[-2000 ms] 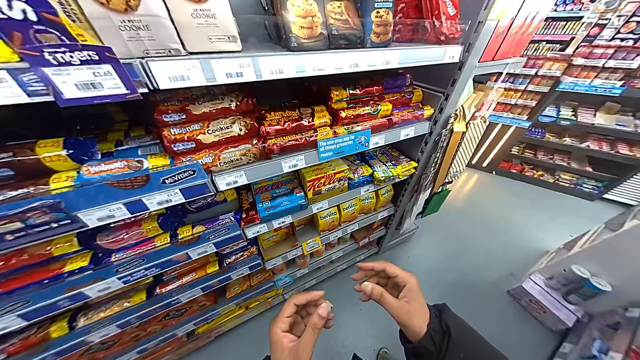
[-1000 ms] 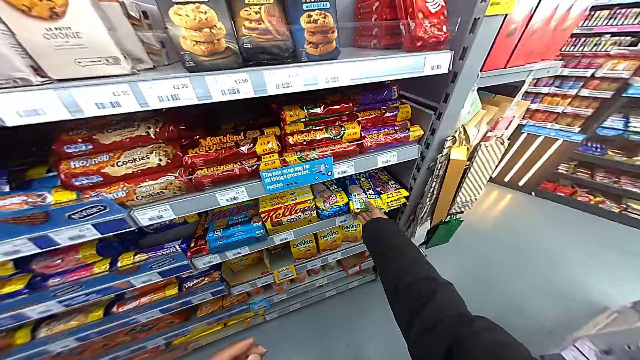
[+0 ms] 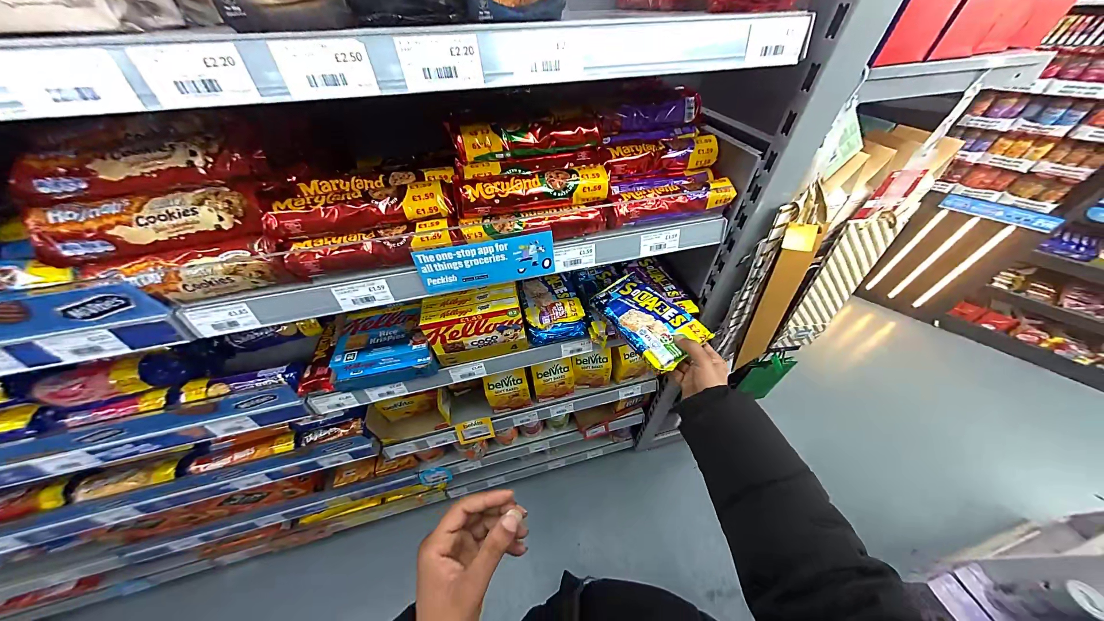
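Observation:
My right hand [image 3: 700, 369] grips the lower right corner of a blue and yellow Squares snack packet [image 3: 653, 321], tilted at the right end of a shelf. More Squares packets lie behind it. Left of them are a Kellogg's Coco Pops box [image 3: 473, 323] and a blue Rice Krispies box [image 3: 381, 345]. My left hand [image 3: 474, 548] is raised over the floor, low in the middle of the view, its fingers curled near the thumb with nothing seen in them; whether they touch is unclear.
Maryland cookie packs [image 3: 535, 190] fill the shelf above. Yellow belVita boxes [image 3: 552, 378] stand on the shelf below. A metal shelf upright [image 3: 780, 129] rises right of my right hand, with gift bags [image 3: 793, 250] beyond it. Grey floor [image 3: 906, 431] extends at the right.
My right hand has gone from in front of me to the shelf's right end and now holds a Squares packet at its corner. My left hand shows more fully than one second ago.

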